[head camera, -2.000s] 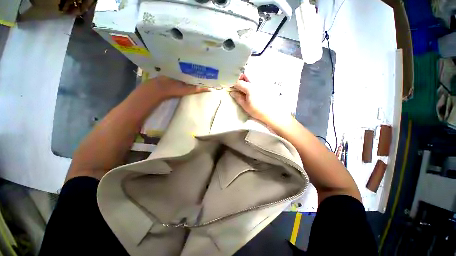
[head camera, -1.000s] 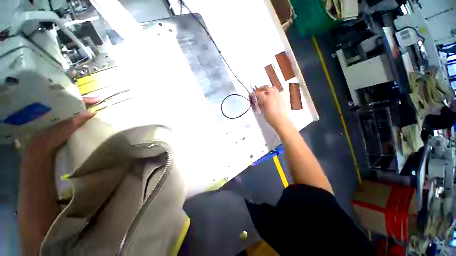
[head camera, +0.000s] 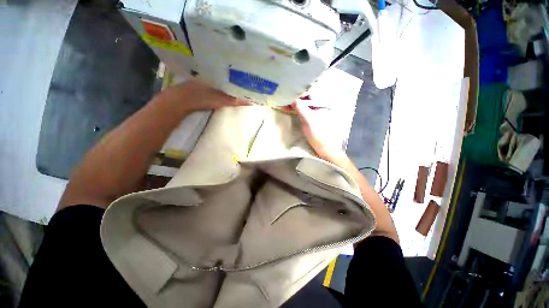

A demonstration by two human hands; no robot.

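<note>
The beige bag body (head camera: 198, 222) lies in front of me, its open mouth towards me. A zipper (head camera: 295, 255) curves round the mouth, and its far end narrows under the white machine head (head camera: 265, 54). My left hand (head camera: 220, 99) is at the bag's far left edge, its fingertips hidden by the head. My right hand (head camera: 298, 113) is at the far right edge, small and blurred. I cannot tell how its fingers are closed or if they hold anything else. The needle area is hidden.
Small dark tools (head camera: 397, 195) and a loose black cord (head camera: 388, 135) lie on the table's right side. Red-brown patches (head camera: 428, 218) lie beyond them. A cardboard box edge (head camera: 471, 72) and green crate (head camera: 489, 117) stand past the table's right edge.
My view has turned back from the table's right side. My right hand has left the small tools there and come back to the bag's far end beside the machine head.
</note>
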